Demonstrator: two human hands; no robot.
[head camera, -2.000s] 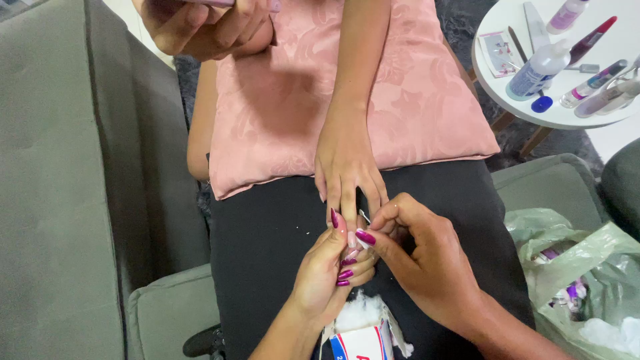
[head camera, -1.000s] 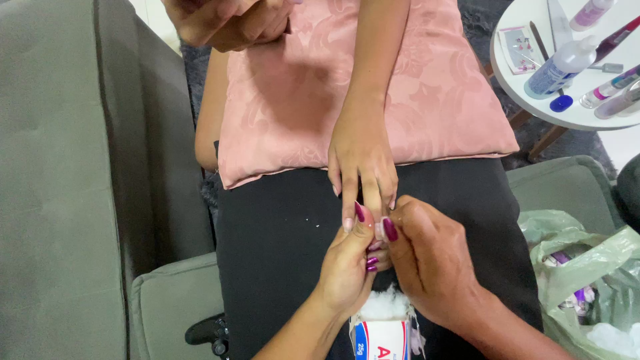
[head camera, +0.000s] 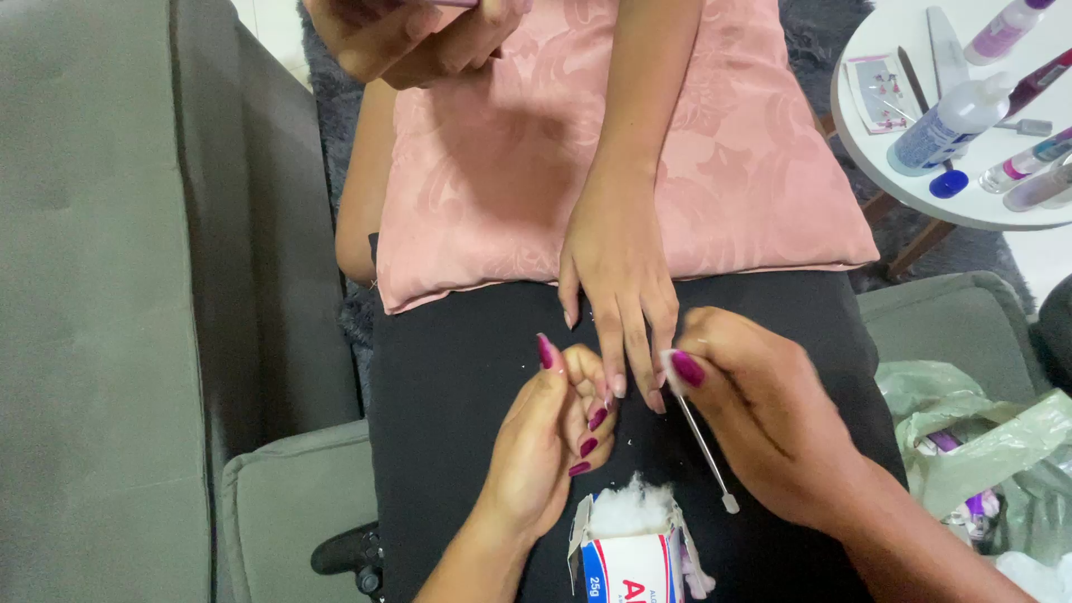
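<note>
My right hand (head camera: 770, 410) pinches a thin metal cuticle pusher (head camera: 705, 444), its flat end pointing down toward me, with a bit of white cotton at the thumb tip. My left hand (head camera: 544, 435) is half curled, palm up, beside the fingertips of another person's hand (head camera: 624, 260); whether it holds anything small I cannot tell. That hand rests palm down over the edge of a pink cushion (head camera: 754, 201), its fingers on the black cloth (head camera: 452, 377). Below my hands is an opened cotton box (head camera: 632, 565) with white cotton (head camera: 630, 509) sticking out.
At the upper right a round white side table (head camera: 913, 197) holds a bottle (head camera: 946, 126), a blue cap (head camera: 949, 184), a nail file (head camera: 946, 50) and several polishes. A plastic bag (head camera: 963, 469) lies at right, a game controller (head camera: 347, 548) at lower left. The person's other hand (head camera: 419, 42) holds a phone.
My left hand has let go of the other person's fingers and moved apart from them. The metal tool now shows below my right hand. The other person's fingers lie extended on the cloth.
</note>
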